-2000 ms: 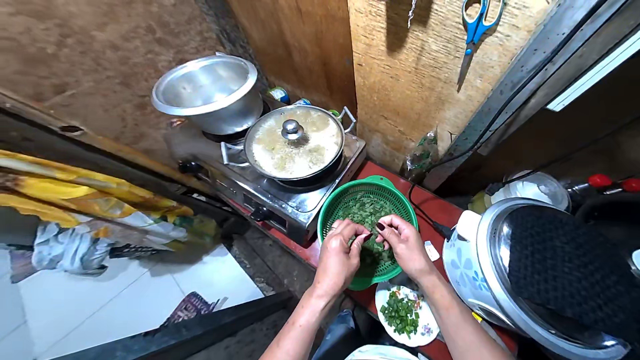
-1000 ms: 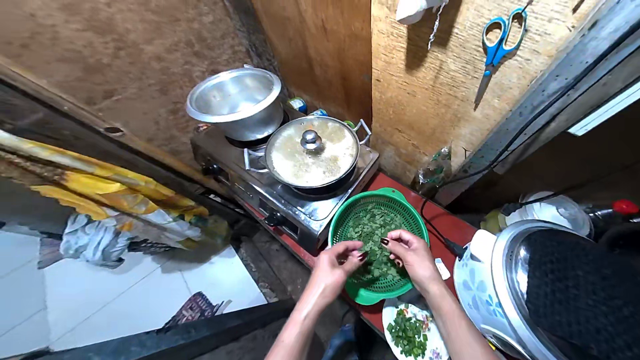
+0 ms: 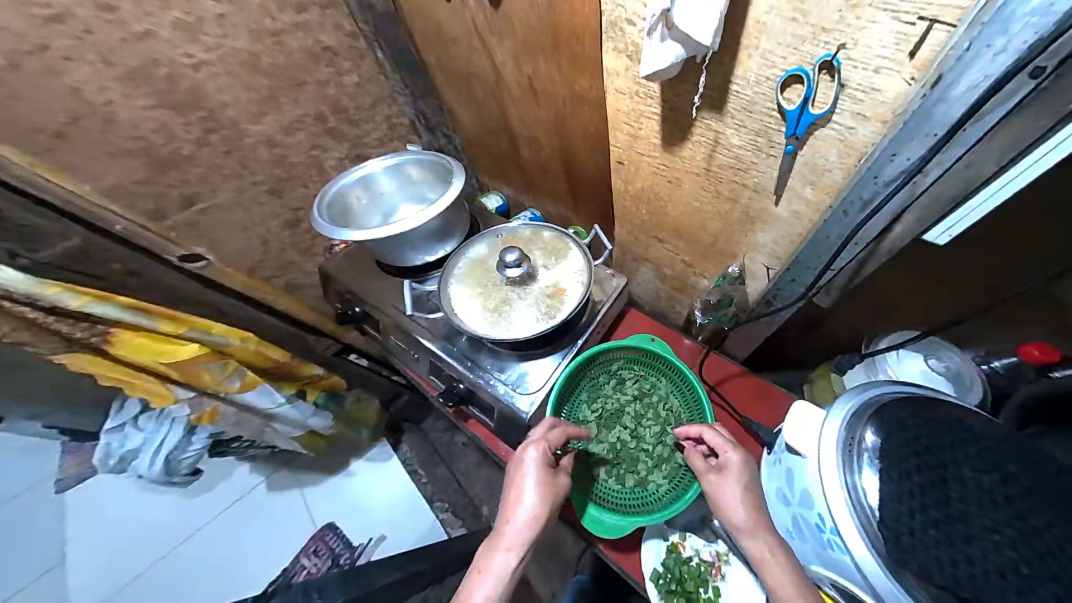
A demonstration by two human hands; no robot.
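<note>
A green plastic colander [image 3: 708, 394] full of small green leaves [image 3: 632, 427] sits on a red tabletop. My left hand [image 3: 540, 469] is at its left rim, with a bit of leafy green pinched between thumb and fingers. Over the right rim, my right hand [image 3: 724, 473] has thumb and fingertips close together; whether anything is between them cannot be told. Below the colander lies a white plate [image 3: 741, 582] with chopped greens [image 3: 687, 574], partly behind my right forearm.
A two-burner gas stove [image 3: 502, 381] holds a lidded pan [image 3: 515, 285] with pale bubbling contents and an open aluminum pot [image 3: 398, 205]. A floral-patterned rice cooker [image 3: 800, 502] stands at right, a dark cloth on its lid. Blue-handled scissors [image 3: 804, 117] hang on the plywood wall.
My hands have moved apart, from close together over the middle of the colander to its opposite sides. The view has shifted somewhat.
</note>
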